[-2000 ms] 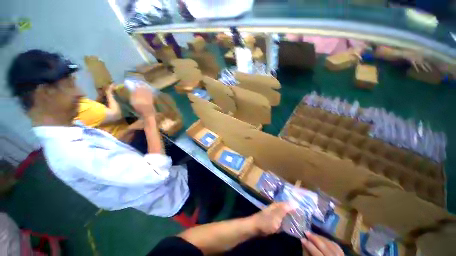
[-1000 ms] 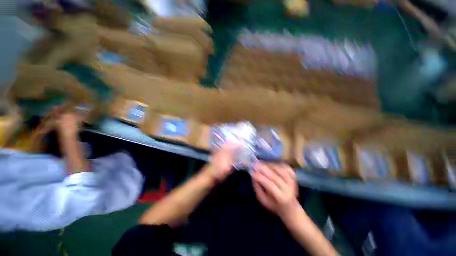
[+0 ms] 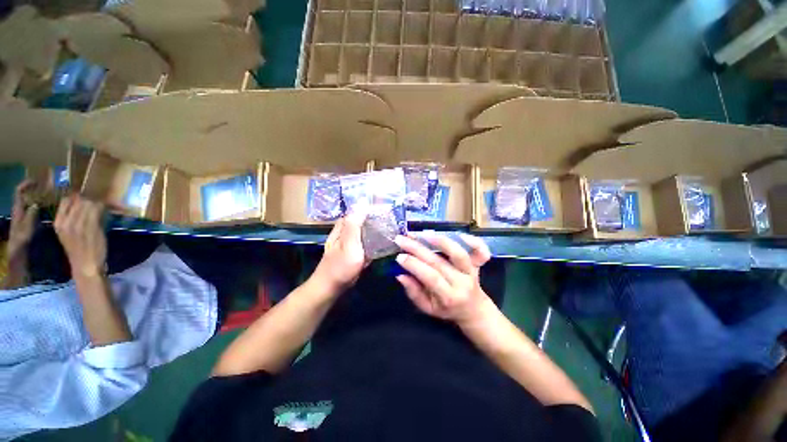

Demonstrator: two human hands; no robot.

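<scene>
A bagged dark device [image 3: 380, 233] is held in front of my body, just over the table edge. My left hand [image 3: 347, 250] grips it by its left side, with the clear bag's shiny top above. My right hand [image 3: 444, 276] has its fingertips at the device's right edge; whether they grip it or only touch it is unclear. Behind is a row of open brown boxes [image 3: 281, 192] with lids standing up. A bagged device [image 3: 511, 200] lies on a blue item in one box to the right. The box at left holds only a blue item [image 3: 229, 198].
A divider tray [image 3: 449, 52] stands behind the lids, with bagged devices [image 3: 535, 9] in its back row. A person's hand [image 3: 82, 233] is at the left boxes. Another person's blue-clad legs [image 3: 690, 319] are at the right.
The view has swung right and down, so the row now runs straight across. The bagged device is still at my hands, now held nearer the table's front edge.
</scene>
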